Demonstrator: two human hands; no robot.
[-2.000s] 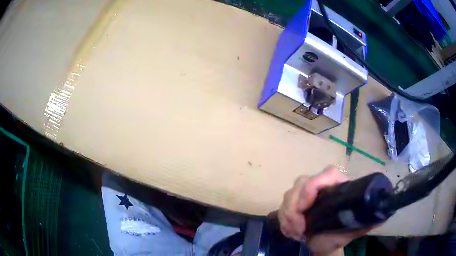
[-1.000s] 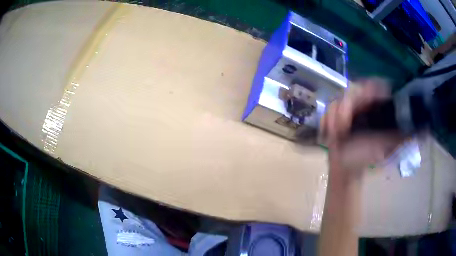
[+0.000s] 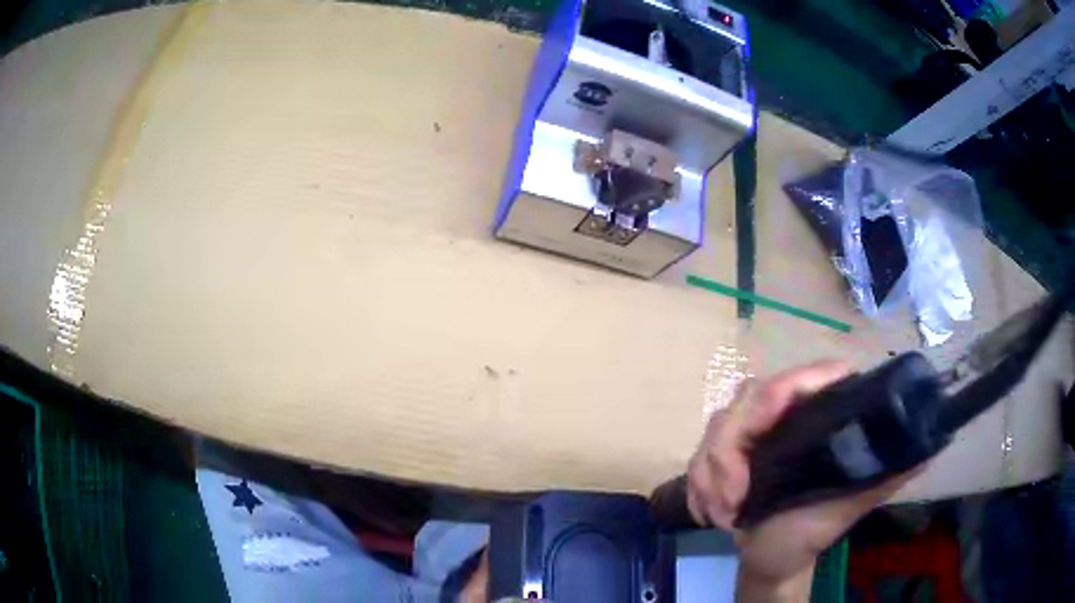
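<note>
The black base housing (image 3: 578,518), with its oval recess and small bright spots, is at the bench's front edge, cut off by the bottom of the picture. My left hand (image 3: 476,582) shows only as a small part at the housing's left side, holding it; the rest is out of the picture. My right hand (image 3: 721,469) grips the thick black electric screwdriver (image 3: 839,442), its cord running to the upper right. The screwdriver's front end is beside the housing's upper right corner; the bit and any screw cannot be made out.
The silver-white screw feeder (image 3: 672,106) with blue-violet sides stands on the cardboard-covered bench (image 3: 318,259). A green strip (image 3: 769,304) lies right of it. A clear plastic bag (image 3: 878,236) with black pieces and white crumpled wrap (image 3: 940,277) lie further right.
My right hand and the screwdriver have moved from beside the feeder's front down to the housing. The view has shifted, and more of the housing shows. Part of my left hand now shows.
</note>
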